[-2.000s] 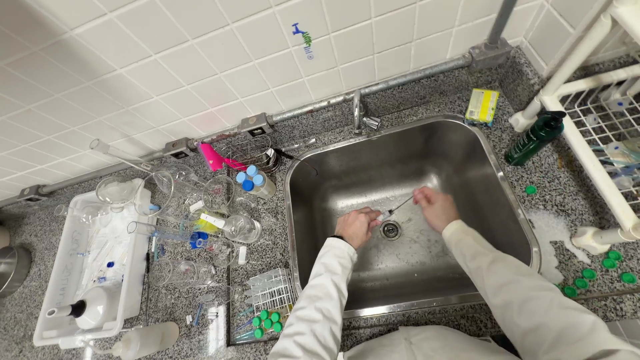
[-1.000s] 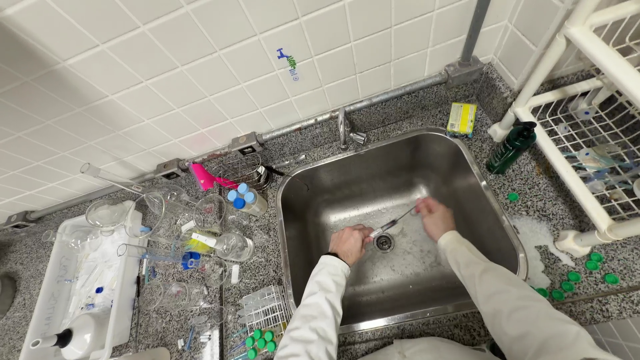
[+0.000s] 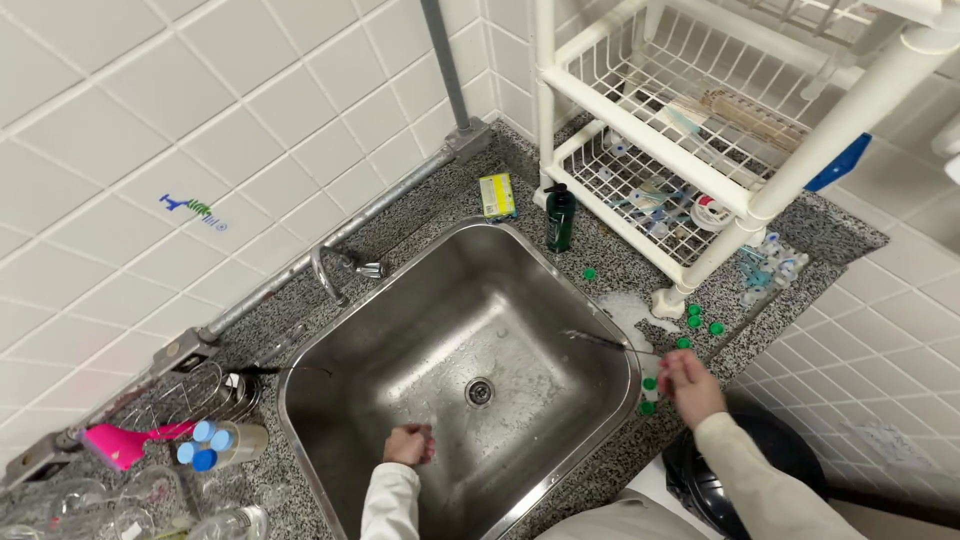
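My right hand [image 3: 686, 381] is over the right rim of the stainless steel sink [image 3: 495, 300], pinching the wire handle of a thin bottle brush [image 3: 600, 340] whose bristles point left over the basin. Low over the left part of the basin, my left hand [image 3: 409, 444] has its fingers curled; whether it holds something small and clear cannot be told. Wet spots and suds surround the drain [image 3: 480, 391]. Green caps [image 3: 649, 383] lie beside the right rim, several of them near my right hand, next to a patch of white foam [image 3: 630, 309].
A chrome faucet [image 3: 326, 274] stands behind the sink. Right of it are a yellow sponge pack [image 3: 497, 196], a dark green pump bottle [image 3: 560, 219] and a white wire rack [image 3: 645, 142]. Blue-capped bottles [image 3: 244, 444], a pink brush [image 3: 116, 445] and glassware [image 3: 154, 499] stand left. A black bin [image 3: 780, 457] is below right.
My hands have moved apart. My right hand has carried the brush from near the drain to the sink's right edge, while my left stays over the basin. The view has swung right.
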